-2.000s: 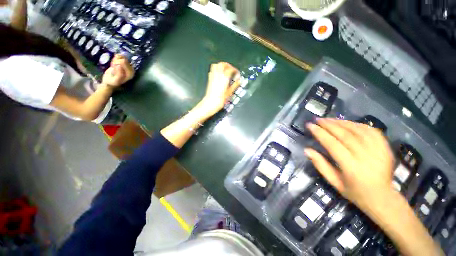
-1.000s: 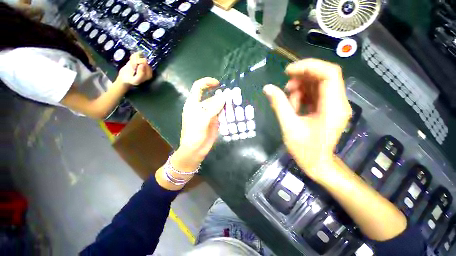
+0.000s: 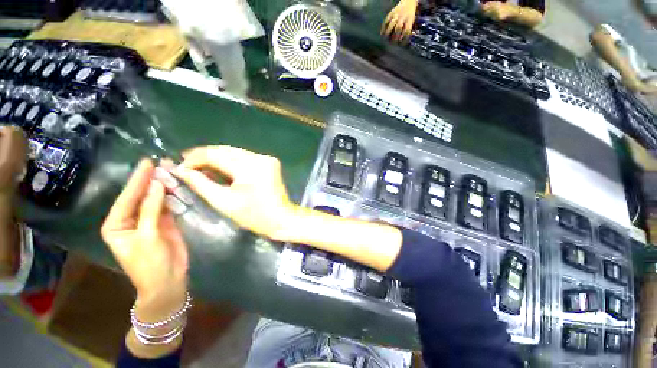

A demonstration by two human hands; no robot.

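A clear sticker sheet (image 3: 180,200) with pale oval pieces is held in front of me at the left. My left hand (image 3: 149,230) pinches its edge between thumb and fingers. My right hand (image 3: 238,183) is at the sheet's top edge, its fingertips close to the left ones; whether it grips the sheet or one oval cannot be told. A clear blister tray (image 3: 306,282) of black housings lies to the right. One housing (image 3: 343,162) is at its upper left corner. My right forearm covers part of the lower row.
A neighbouring blister tray (image 3: 551,316) stands at right. A fan (image 3: 304,41), a white badge with orange centre (image 3: 323,85) and spare sticker sheets (image 3: 403,108) lie at the back. A black tray (image 3: 72,79) and another person's hand (image 3: 11,162) are at left. Other workers' hands show at top right.
The view has turned to the right. My right hand has come over to my left hand at the sticker sheet. More of the blister tray and the neighbouring tray now show.
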